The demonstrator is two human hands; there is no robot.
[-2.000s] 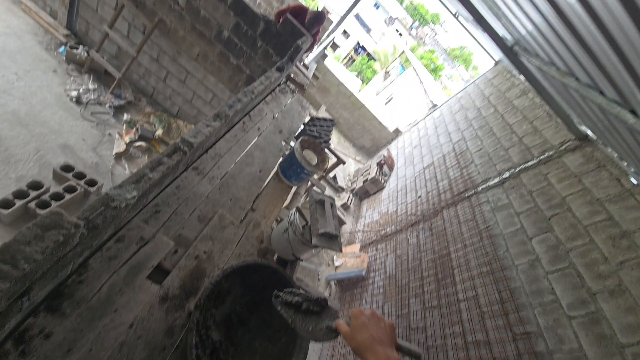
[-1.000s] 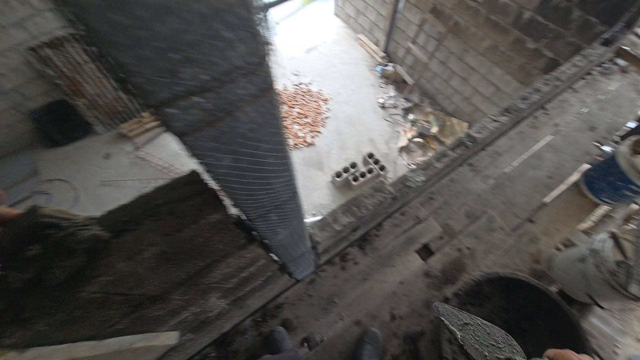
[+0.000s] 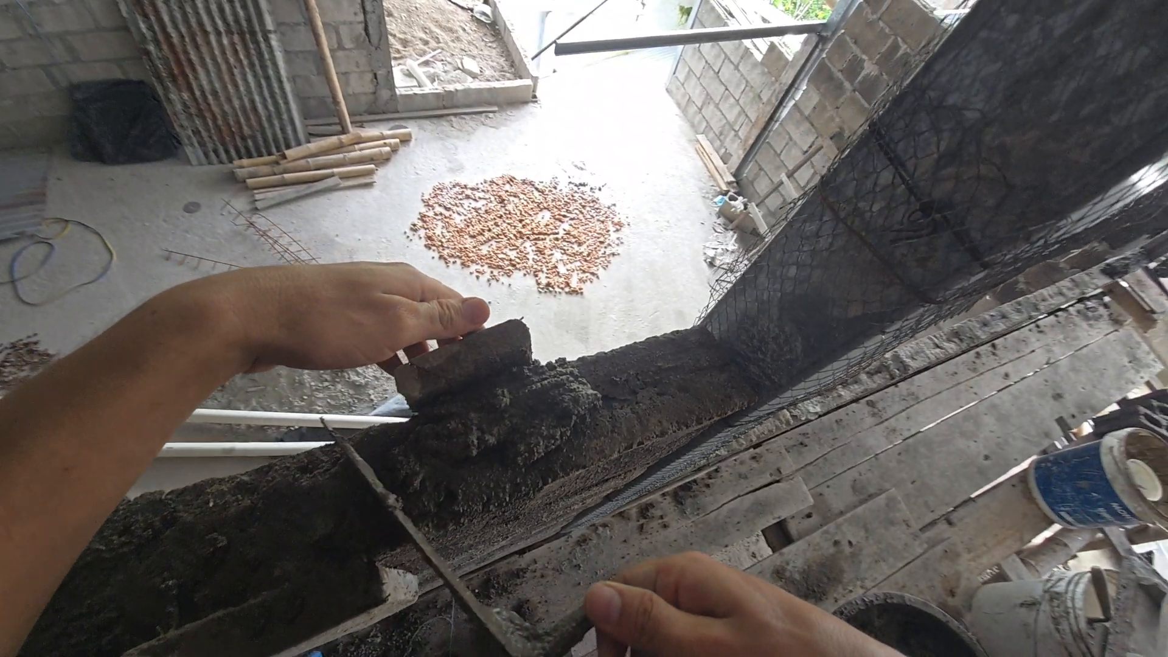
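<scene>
My left hand (image 3: 365, 315) grips a small flat mortar-coated piece (image 3: 465, 360) at the far edge of the wall top. Wet grey mortar (image 3: 511, 424) lies heaped against that piece, on top of the wall (image 3: 639, 383). My right hand (image 3: 703, 607) holds a trowel (image 3: 429, 547) by its handle. The trowel's blade is seen nearly edge-on, across the wall top left of the heap. A wooden board (image 3: 365, 607) lies along the wall's near side at the lower left.
A mesh-wrapped column (image 3: 876, 201) rises at the wall's right end. Scaffold planks (image 3: 876, 511) run along the near side, with a blue bucket (image 3: 1077, 484), a white bucket (image 3: 1027, 611) and a black tub (image 3: 903, 630). White pipes (image 3: 274, 420) lie beyond the wall, above a lower floor.
The view has swung left from the planks and tub to the wall top. The trowel, over the tub one second ago, is now across the wall. My left hand now shows, holding the flat piece.
</scene>
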